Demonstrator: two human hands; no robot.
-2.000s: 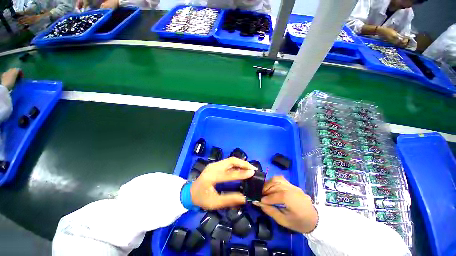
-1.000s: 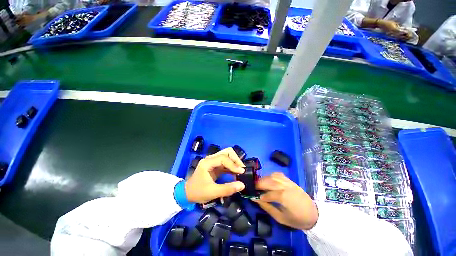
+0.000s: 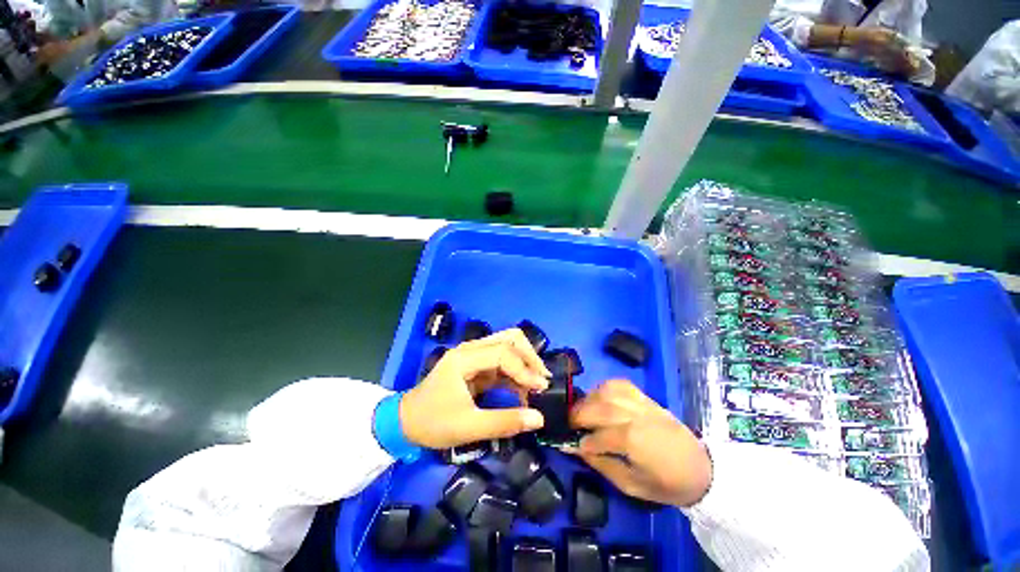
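My left hand [image 3: 470, 391], with a blue wrist strap [image 3: 393, 427], holds a black housing [image 3: 551, 404] between thumb and fingers above the blue centre tray [image 3: 537, 240]. My right hand [image 3: 640, 442] has its fingertips closed at the right side of the same housing. Thin red wire shows at the housing's upper right edge, and a small pale green bit shows at its lower edge. The fingers hide most of what is there. Several loose black housings [image 3: 541, 496] lie in the tray below and around the hands.
A clear blister tray [image 3: 693, 324] with green boards stands right of the centre tray. Blue trays lie at far right [image 3: 964, 380] and left [image 3: 84, 201]. A pale post [image 3: 671, 134] rises by the green conveyor [image 3: 336, 151], which carries black pieces [image 3: 499, 202]. People work opposite.
The pieces on the conveyor have moved left, and a black piece has come into view from behind the post. The hand at the left tray is gone. Both my hands stay at the housing, shifted slightly.
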